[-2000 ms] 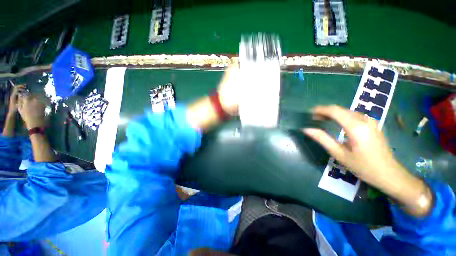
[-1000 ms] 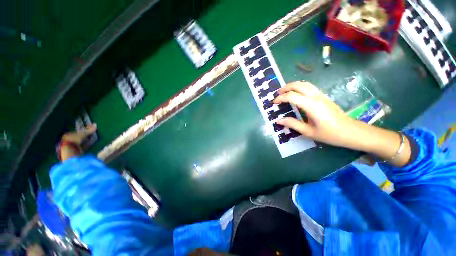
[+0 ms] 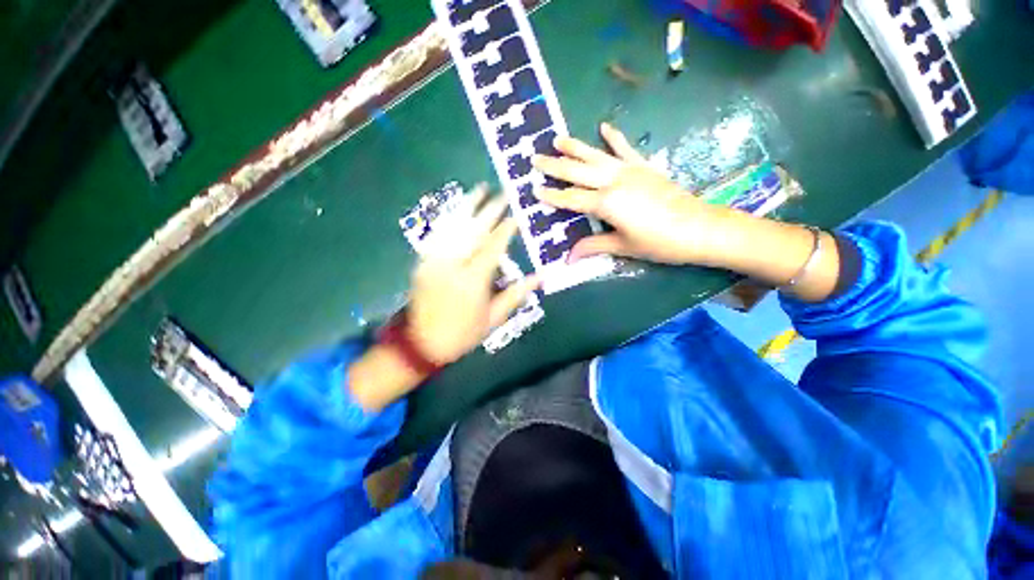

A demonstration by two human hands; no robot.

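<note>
A white sticker strip [image 3: 506,95] with a row of black stepped shapes lies slanting across the bench and over the pale rail. My right hand [image 3: 621,206] is on its near part, fingers spread, fingertips at the black shapes. A phone unit [image 3: 432,215] lies just left of the strip. My left hand [image 3: 459,283] is over it and hides its middle; its circuit end and lower end show. The left fingers are blurred, so I cannot tell whether they grip the unit.
Another phone unit [image 3: 200,375] lies at left, near a plain white strip [image 3: 134,453] and a blue bin [image 3: 27,428]. The conveyor behind the rail [image 3: 227,195] carries phone units. A red box [image 3: 782,16], a green packet [image 3: 743,190] and spare sticker strips [image 3: 921,70] are at right.
My left hand has come back from the conveyor to beside the strip, where a phone unit now lies. My right hand remains on the strip. The view has shifted.
</note>
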